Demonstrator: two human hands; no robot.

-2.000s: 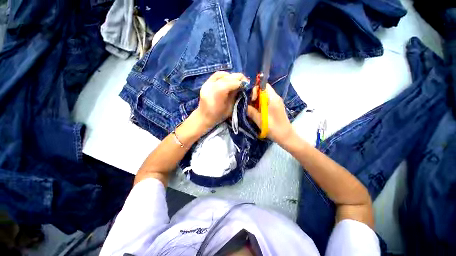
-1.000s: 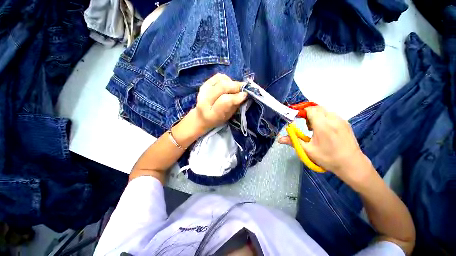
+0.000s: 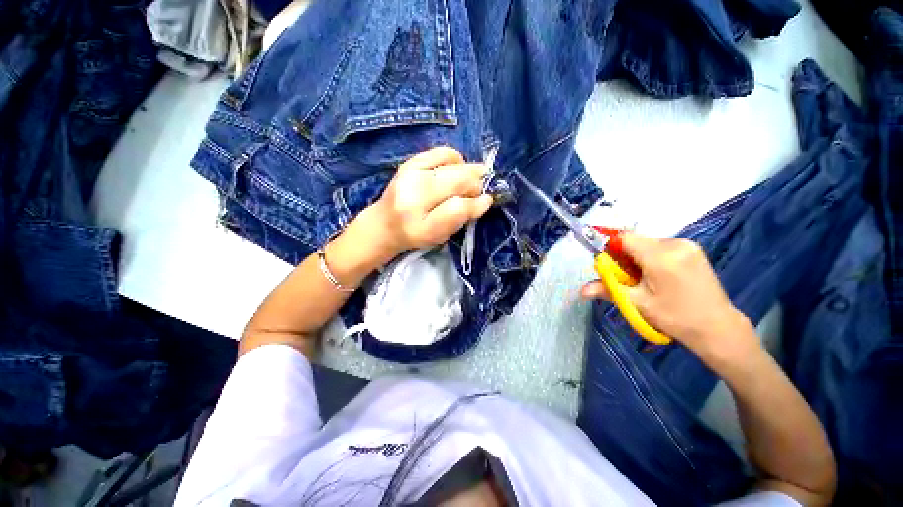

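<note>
A pair of blue jeans (image 3: 396, 84) lies in front of me, with a stitched back pocket with a dark motif and white pocketing (image 3: 416, 297) showing. My left hand (image 3: 436, 198) pinches a bunched denim edge, with pale thread ends (image 3: 467, 246) hanging beside the fingers. My right hand (image 3: 673, 287) holds scissors (image 3: 619, 272) by their red-orange and yellow handles. The blades look closed, and their tips are just right of the pinched edge, pointing up and left.
More jeans are heaped at the left (image 3: 59, 287), at the right (image 3: 733, 257) and at the far right side of the white tabletop (image 3: 683, 50). A pale grey cloth (image 3: 188, 35) lies at the far left.
My right hand has moved right and toward me with the scissors. The blades, open at the edge a second ago, look closed now. My left hand and the jeans have shifted slightly left.
</note>
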